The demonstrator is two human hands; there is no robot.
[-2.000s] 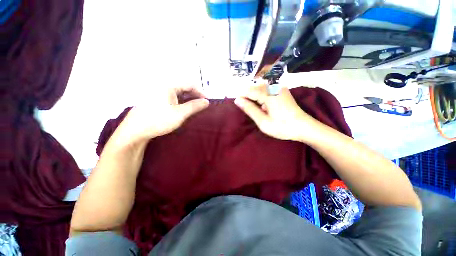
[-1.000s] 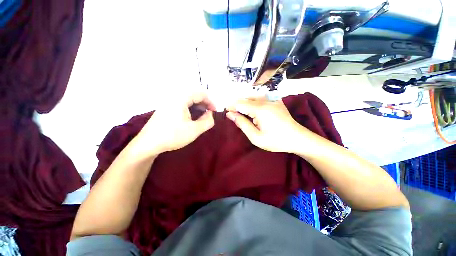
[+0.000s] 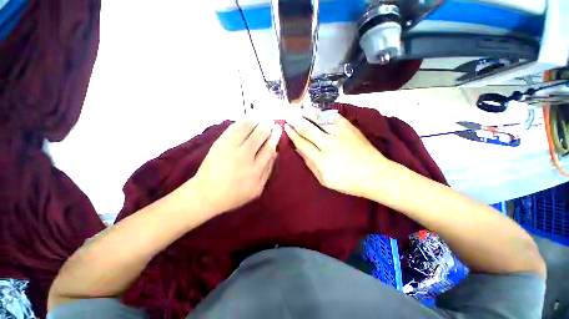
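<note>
A maroon garment piece (image 3: pixel 293 205) spreads over the table's front edge and my lap. Its upper edge lies at the needle area (image 3: pixel 318 93) of the white and blue sewing machine (image 3: pixel 474 25). My left hand (image 3: pixel 240 162) lies on the cloth, its fingertips at that edge, left of the needle area. My right hand (image 3: pixel 337 152) lies on the cloth close beside it, fingertips almost touching the left ones. Both hold the cloth down at the edge. Glare washes out the spot around the fingertips, so the exact grip and the presser foot are unclear.
A larger maroon garment bundle (image 3: pixel 47 187) hangs at the left. Thread snips (image 3: pixel 493 134) and black-ringed scissors (image 3: pixel 493 101) lie at the right. Blue plastic baskets (image 3: pixel 382 255) with scraps stand below right. A curved chrome guard (image 3: pixel 294 50) hangs above my hands.
My hands, which pinched the edge nearer to me, have moved forward to the needle area and flattened on the cloth. The left fingers are now extended. The machine appears shifted left in view.
</note>
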